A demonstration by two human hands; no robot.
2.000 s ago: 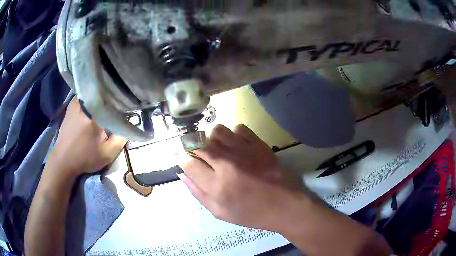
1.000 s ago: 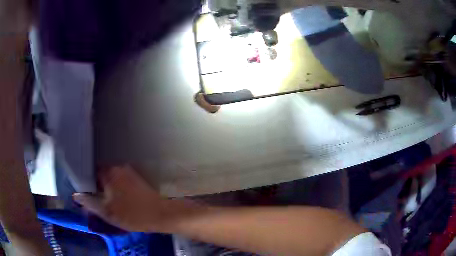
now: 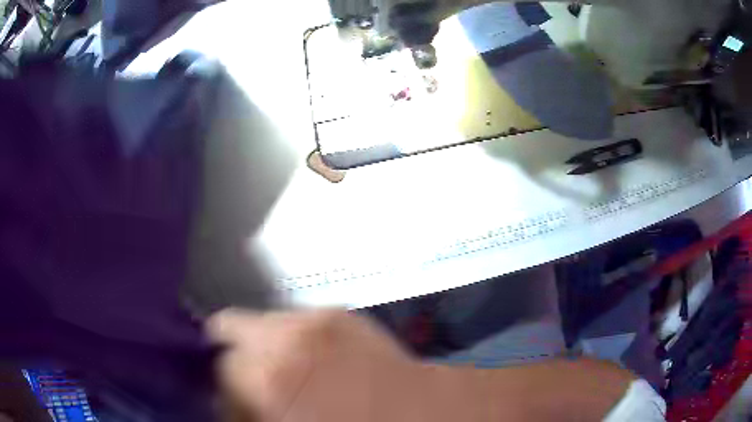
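A large dark navy panel hangs at the left, blurred, over the left part of the white table. My right hand is at the bottom centre-left, blurred, with its fingers at the panel's lower right edge, gripping it. My left hand is not in view. The sewing machine's presser foot area is at the top under bright light, with no cloth from my hand under it. The needle plate area is overexposed.
Black thread snips lie on the table right of the needle. A grey-blue rounded cloth piece lies under the arm. A red basket with dark cloth is at lower right. A blue basket shows at lower left.
The navy panel has come down from the top left and now covers the left side. My right hand has moved right and closer to the camera. The left arm has gone out of view.
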